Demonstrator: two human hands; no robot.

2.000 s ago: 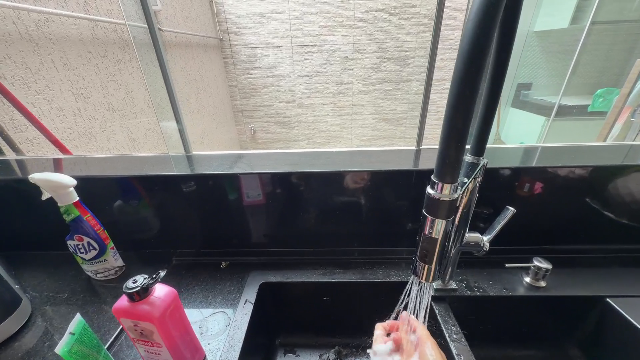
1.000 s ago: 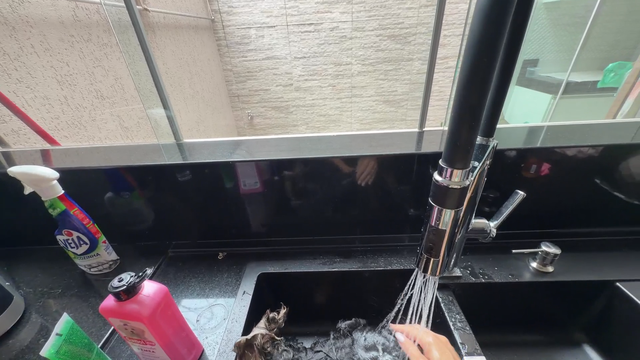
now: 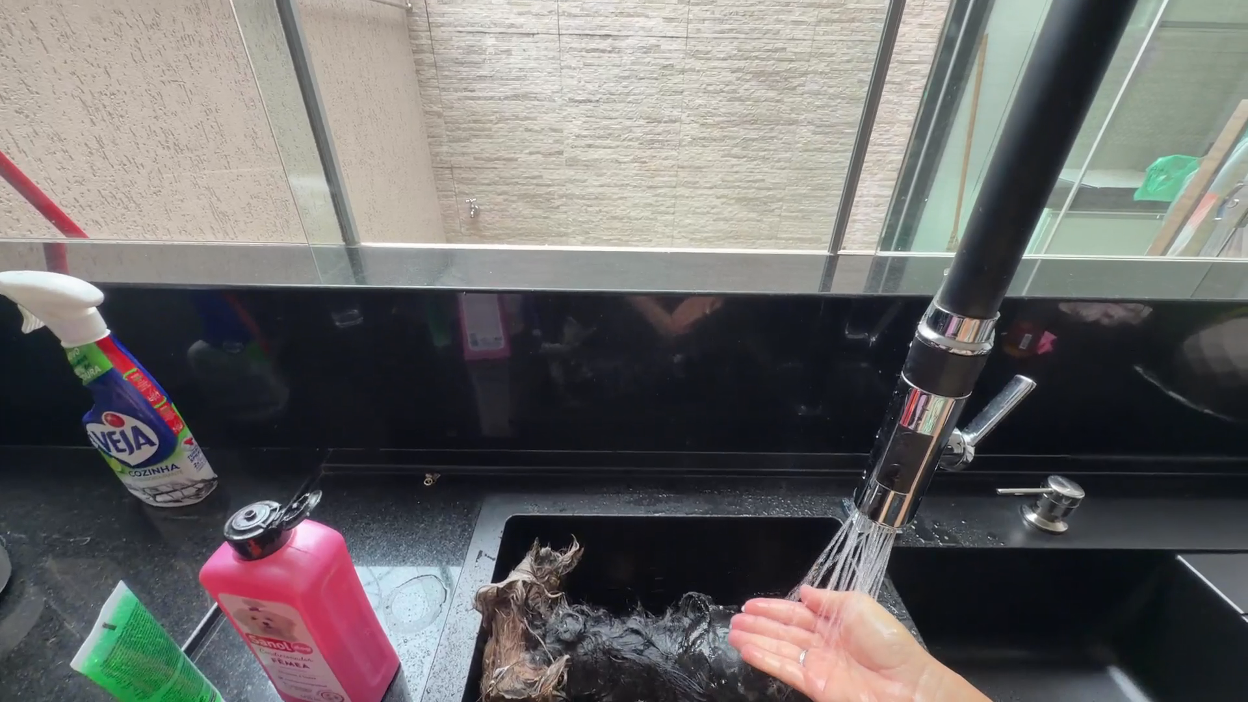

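My right hand [image 3: 843, 643] is palm up with nothing in it, a ring on one finger, under the water spraying from the black and chrome faucet head [image 3: 907, 458]. Just left of the fingertips, a wet small dog [image 3: 653, 643] with black fur on its back and greyish-brown fur on its head is in the black sink basin [image 3: 682, 531]. My left hand is out of view. On the counter to the left stands a pink Sanol pet shampoo bottle [image 3: 302, 604] with its black flip cap raised.
A Veja spray bottle [image 3: 146, 419] and a green tube [image 3: 146, 648] stand at the left. Right of the faucet are its lever [image 3: 994, 409], a chrome soap dispenser [image 3: 1053, 504] and a second black basin [image 3: 1063, 604]. A window sill [image 3: 585, 268] runs behind.
The dog, partly in view one second ago and barely visible before that, now shows more of its head and back. My right hand has turned palm up under the spray.
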